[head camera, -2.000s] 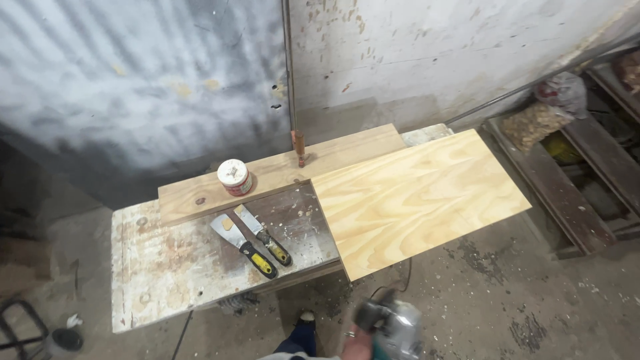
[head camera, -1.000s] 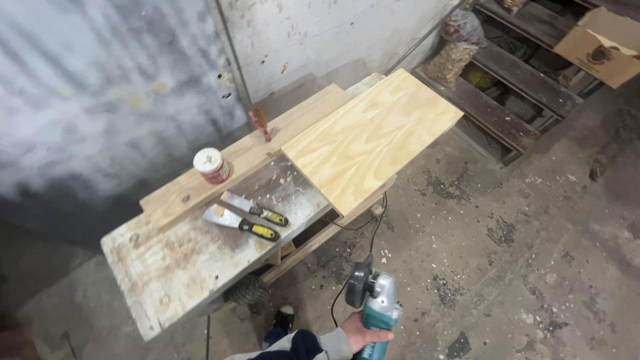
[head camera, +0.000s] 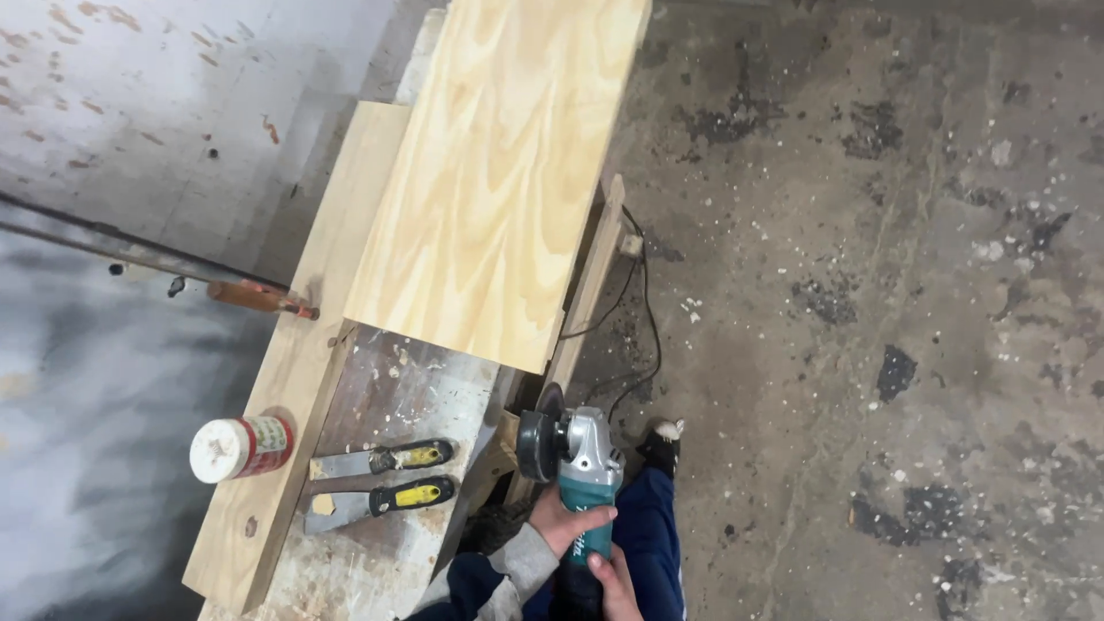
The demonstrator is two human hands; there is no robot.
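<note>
My left hand [head camera: 565, 520] grips the teal body of a Makita angle grinder [head camera: 590, 487], just behind its metal gear head. My right hand [head camera: 614, 580] is closed around the rear of the same grinder. The grinder's black guard and disc are beside the bench edge, just below the near corner of a pale plywood panel [head camera: 483, 190]. The panel lies over the bench and partly over a thick wooden board [head camera: 285, 388]. Left of the grinder, two putty knives [head camera: 414, 455] with black and yellow handles rest on the paint-stained bench top [head camera: 371, 552].
A white-lidded tub [head camera: 226, 450] and an upright tool with a wooden handle [head camera: 259, 297] stand on the thick board, near the wall [head camera: 233, 103]. A black cord [head camera: 657, 328] hangs beside the bench. My shoe [head camera: 662, 440] is on the speckled concrete floor [head camera: 819, 388].
My right hand has come into view on the grinder, which one hand held a second ago. The grinder is now close beside the bench edge. The view has turned strongly.
</note>
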